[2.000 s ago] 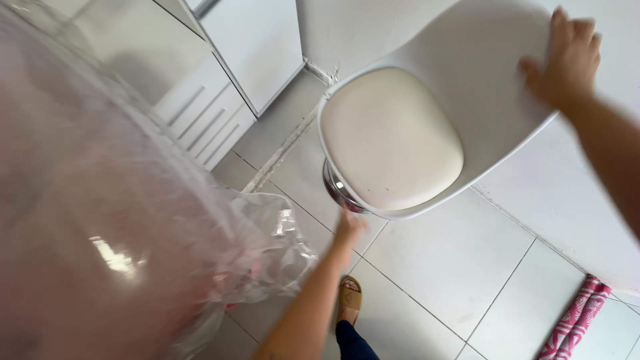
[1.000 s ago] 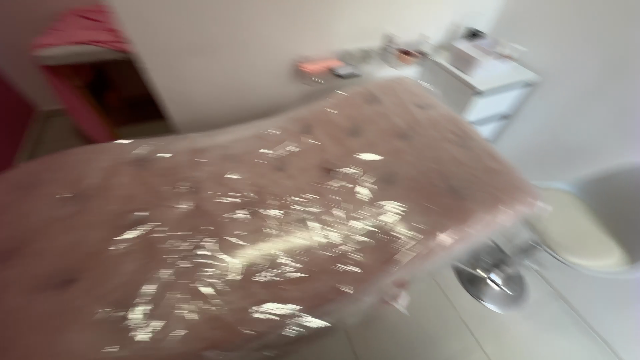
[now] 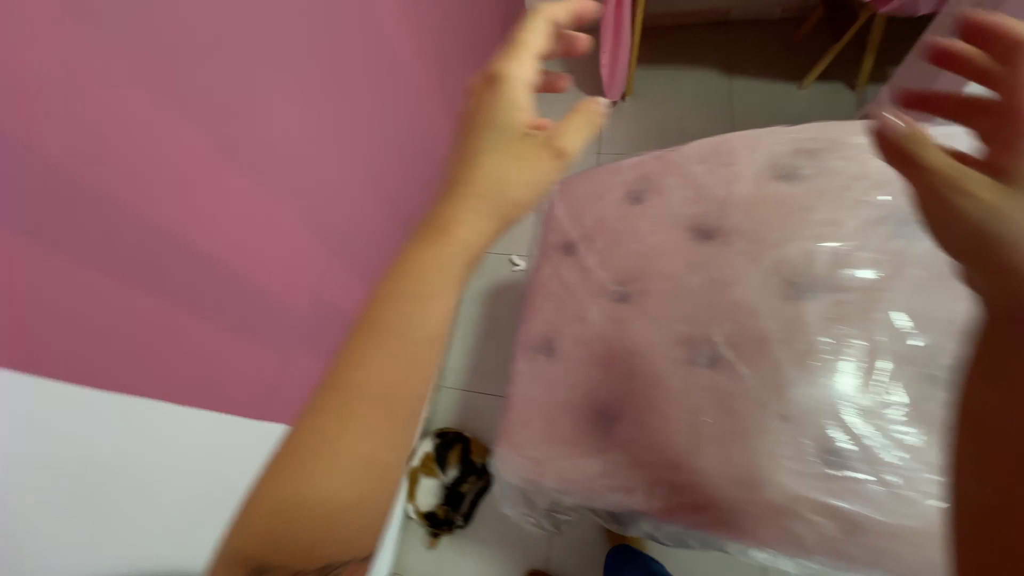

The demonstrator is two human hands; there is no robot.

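My left hand is raised beside the pink wall, fingers apart and slightly curled, holding nothing. Near its fingertips, farther off, hangs a pink cloth or padded edge next to a thin yellowish leg. My right hand, blurred, is over the far right part of a pink tufted treatment bed and also has its fingers spread with nothing between them. Clear plastic covers the bed and shines with reflections on the right. Whether the right hand touches the plastic cannot be told.
A calico cat is curled on the tiled floor between the wall and the bed. A small white scrap lies on the tiles. The pink and white wall borders the left. Wooden legs stand at the top right.
The view has swung far, from the white chair to the bed and the pink wall. My right hand, earlier on the chair's back, and my left hand, earlier at its underside, are off it.
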